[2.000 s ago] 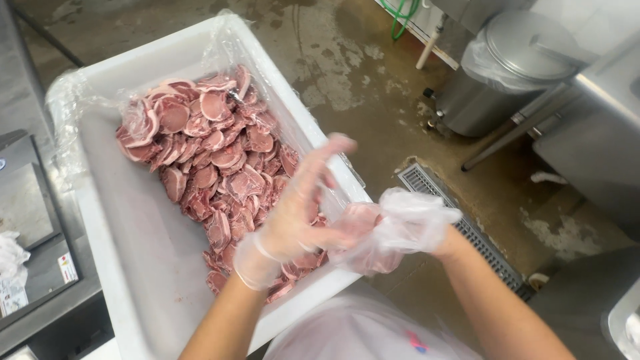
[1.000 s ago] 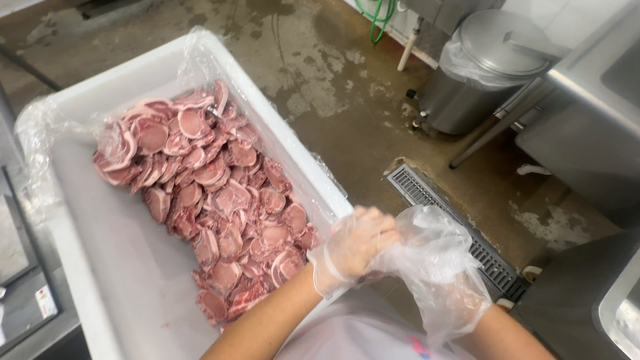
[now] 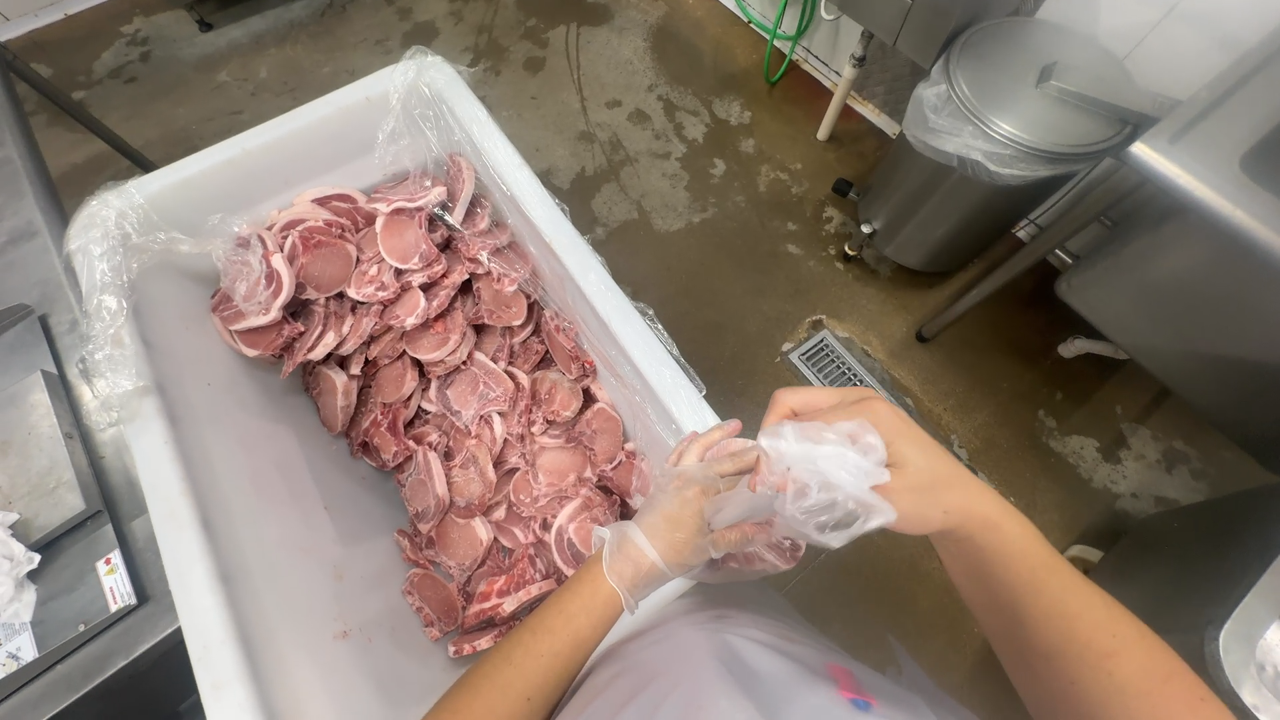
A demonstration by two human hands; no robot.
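A clear plastic bag with pieces of raw meat inside hangs over the near right edge of a white plastic tub. My right hand, which shows no glove here, grips the bag's bunched top. My left hand, in a clear disposable glove, holds the bag just below the gathered part; some of its fingers are hidden by the film. Raw bone-in pork chops lie heaped in the tub, left of my hands. Clear plastic film clings to the tub's far corners and right wall.
A steel counter with metal equipment runs along the left. At the right stand a lidded steel bin with a liner and a steel sink unit. A floor drain grate lies beyond my hands on the wet floor.
My hands have come together at the bag's neck, and its top is now bunched tightly. Two seconds ago my left hand was raised with its fingers spread over the tub's edge.
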